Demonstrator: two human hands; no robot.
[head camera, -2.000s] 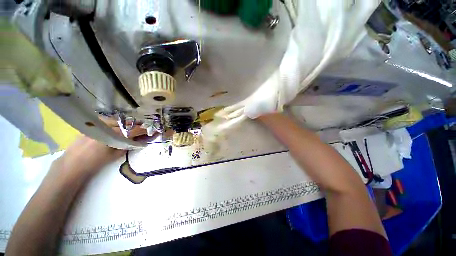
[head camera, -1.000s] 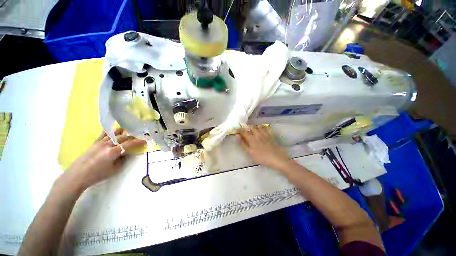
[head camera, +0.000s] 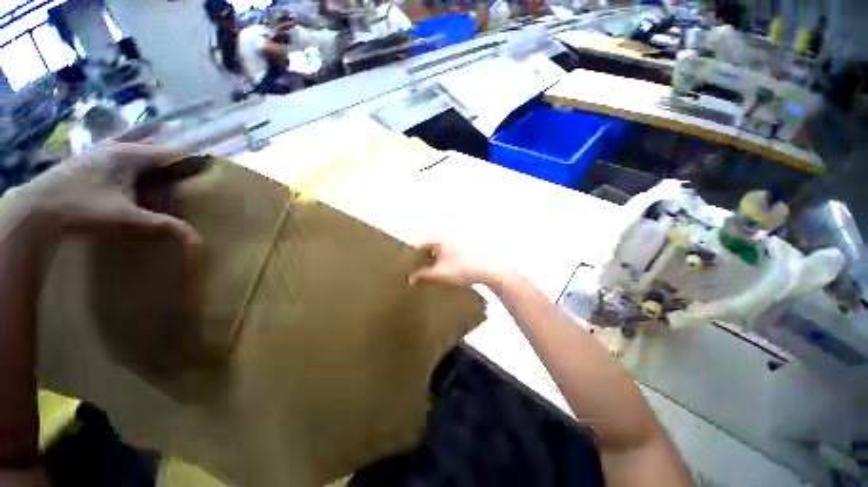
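The panel is held up in front of me at the left, its tan-brown reverse facing me, with a seam line running down it. My left hand is at its upper left, blurred, with thumb and fingers on the panel. My right hand pinches its upper right edge. The panel's lower part hangs over my lap. The sewing machine stands at the right with no hand on it.
Yellow pieces lie on the white table behind the panel. A blue bin is beyond the table. Another machine is at the upper right. A person is in the background. Yellow edges show by my lap.
The view has swung left. Both hands have left the machine and now hold the panel up, brown side towards me. The machine now appears at the right.
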